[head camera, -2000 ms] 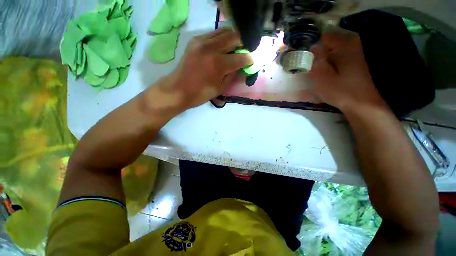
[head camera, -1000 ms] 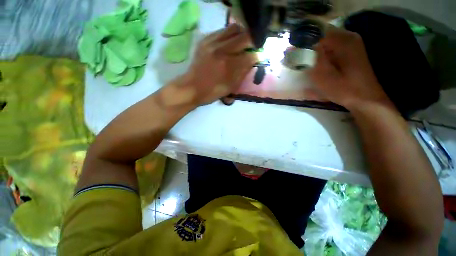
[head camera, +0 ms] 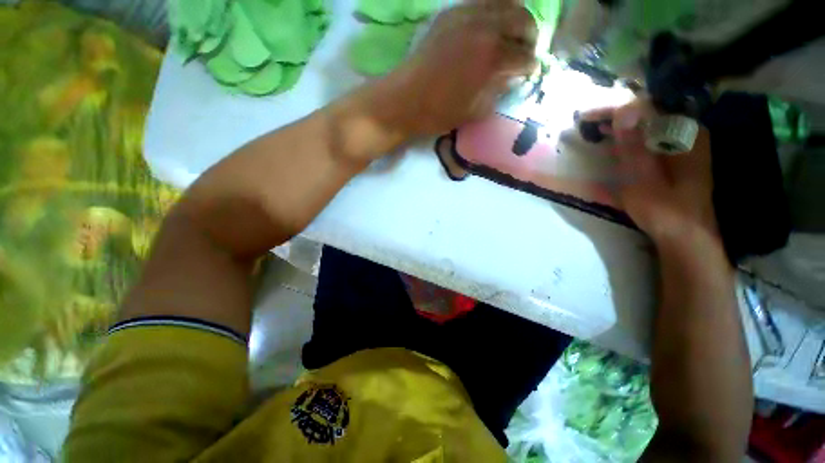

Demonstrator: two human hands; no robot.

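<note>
A sewing machine with a pale ridged knob (head camera: 671,134) stands at the upper right, its needle area glaring white. My left hand (head camera: 470,68) is left of the lamp glare, fingers bent; green fabric (head camera: 546,20) shows just beyond its fingertips, and I cannot tell if it is held. My right hand (head camera: 647,176) is right of the needle area, over the pink bed (head camera: 516,158), partly behind the knob; its grip is unclear. A heap of green cut pieces (head camera: 258,41) lies on the white table (head camera: 398,212), with a few more (head camera: 380,45) beside it.
A black pad (head camera: 749,172) is right of my right hand. Metal snips (head camera: 762,316) lie at the table's right. A yellow sack (head camera: 77,181) is at the left. A clear bag of green pieces (head camera: 597,398) is below the table's front edge (head camera: 452,280).
The view has shifted and turned, so the table and pieces sit higher. My left hand has moved away from the needle toward the back. My right hand is now lower beside the knob.
</note>
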